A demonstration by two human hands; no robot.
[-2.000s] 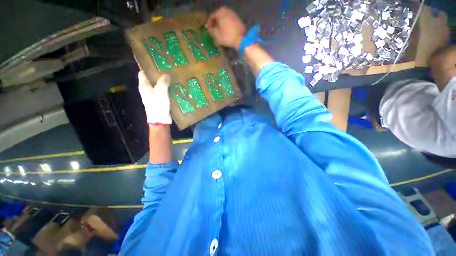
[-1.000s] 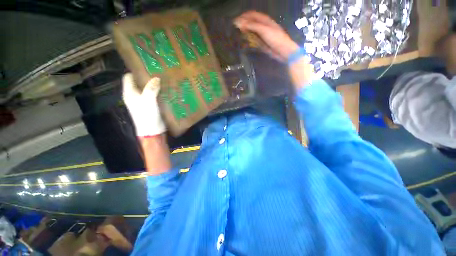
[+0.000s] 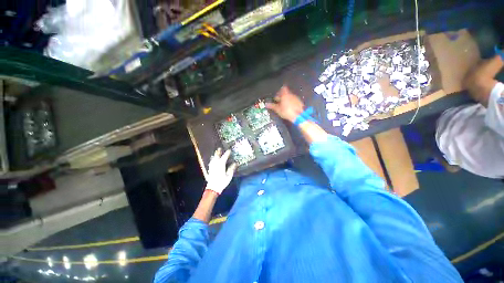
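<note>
The dark pallet (image 3: 247, 132) lies on the bench in front of me, component side up, with several pale green circuit boards (image 3: 271, 140) in its pockets. My gloved left hand (image 3: 220, 170) rests at the pallet's near left edge, fingers spread over the edge by the near left board. My bare right hand (image 3: 288, 105), with a blue band at the wrist, is at the far right board's corner, fingertips bent down. Whether its fingers hold a small part cannot be seen.
A heap of silver pieces (image 3: 353, 83) lies on a cardboard tray (image 3: 450, 61) at right. A coworker's white sleeve (image 3: 470, 138) is at far right. A rack with boards (image 3: 207, 72) stands behind the pallet. A black cabinet (image 3: 148, 204) is at lower left.
The pallet was held up with its tan underside and green board backs showing; now it lies lower, component side up. My right hand has come back to its far right corner. The view has shifted.
</note>
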